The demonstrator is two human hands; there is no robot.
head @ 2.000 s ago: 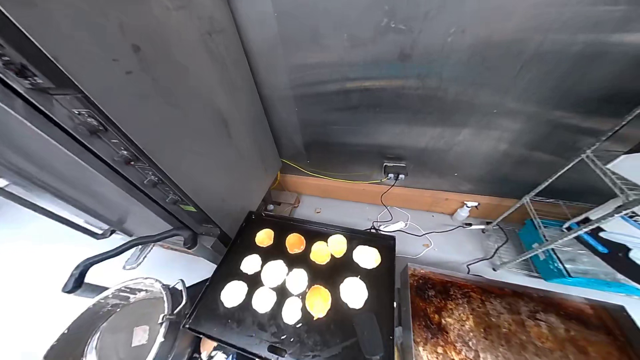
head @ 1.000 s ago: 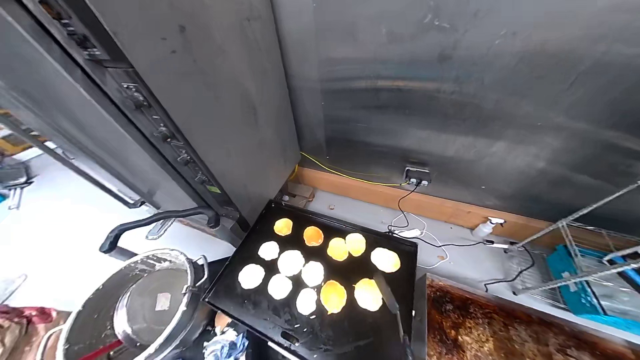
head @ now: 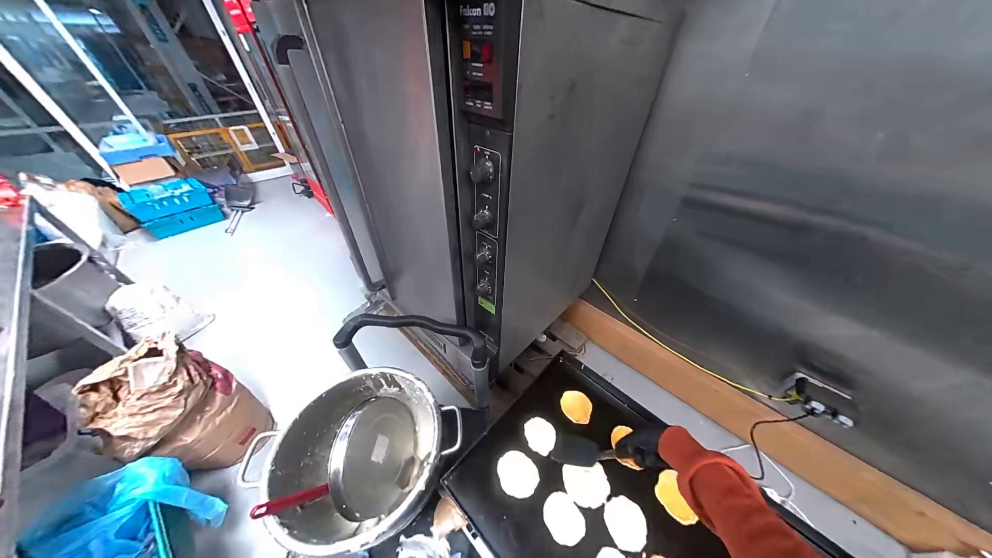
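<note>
My right hand [head: 645, 447], in a black glove below an orange-red sleeve, grips the handle of a black spatula [head: 577, 450] above the flat black griddle [head: 496, 465]. The blade is between a pale round pancake [head: 539, 435] at the upper left and another pale one [head: 587, 485] below it, partly covering the lower one. A browned pancake [head: 626, 446] lies partly hidden behind my hand. Another browned one [head: 576, 406] is nearer the griddle's far edge, and one more [head: 676, 497] is beneath my forearm. Several pale rounds lie nearer the front. My left hand is not in view.
Left of the griddle stands a big two-handled metal pot [head: 275, 473] holding a metal bowl [head: 380, 457] and a red-handled utensil [head: 290, 501]. A tall steel oven [head: 573, 155] rises behind. A paper sack [head: 194, 411], a blue plastic bag [head: 116, 508] and blue crates [head: 174, 208] are at left.
My gloved right hand has come into view. The spatula, at the griddle's right side a second ago, is now farther left among the pancakes. The view has swung left.
</note>
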